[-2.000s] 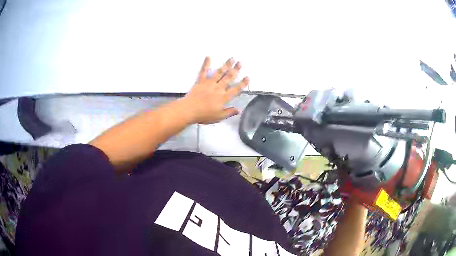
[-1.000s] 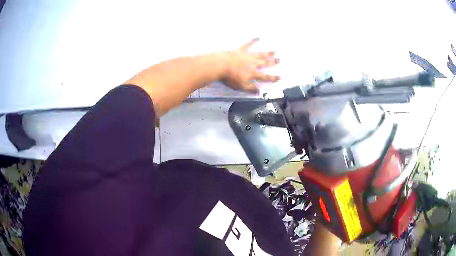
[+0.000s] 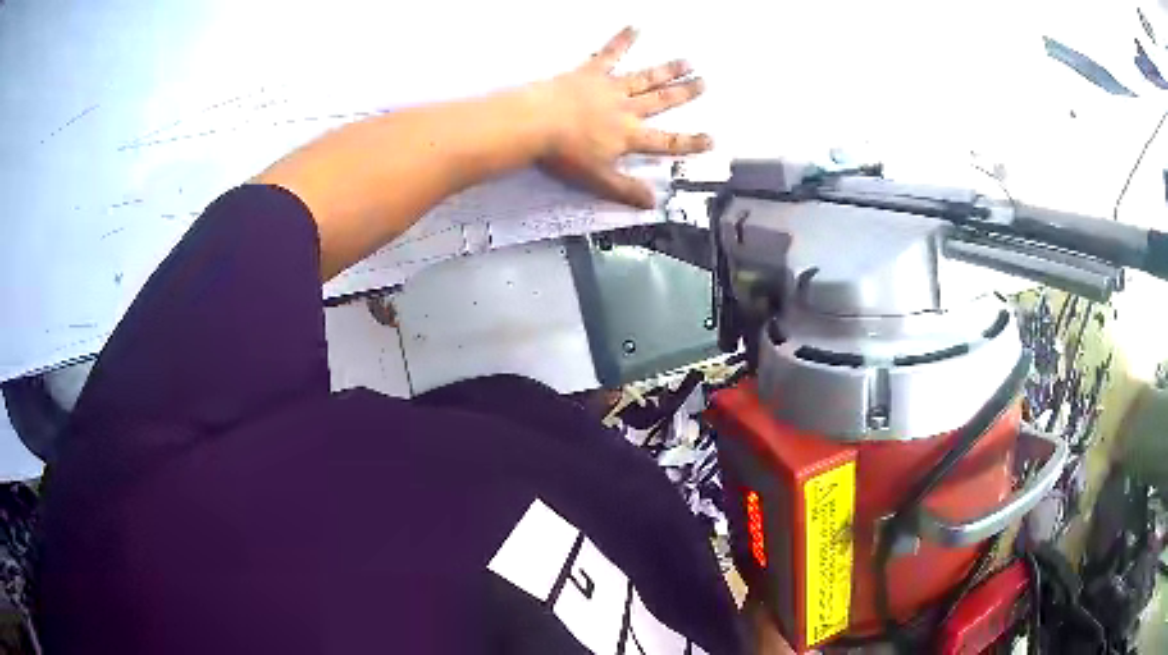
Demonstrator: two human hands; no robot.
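Observation:
My left hand [image 3: 621, 115] lies flat with its fingers spread on the white paper marker [image 3: 384, 71], beside the knife stand. The straight knife cutting machine [image 3: 884, 422] is at the right, with its red and silver motor, red digits and yellow warning strip. Its grey base plate [image 3: 647, 307] reaches in at the marker's near edge. My right hand [image 3: 765, 636] shows only as a sliver of skin at the bottom edge beside the motor. Its fingers and the handle are hidden.
The white table [image 3: 493, 320] shows in front of my body. Dark offcuts [image 3: 1086, 64] lie at the upper right. Dark and white scraps [image 3: 685, 441] litter the floor below the table edge. A black power cord [image 3: 954, 461] loops over the motor.
The machine has turned and come nearer, its motor now larger and more upright in view. My left hand has moved up and right across the paper, still spread. More of the marker's lines show.

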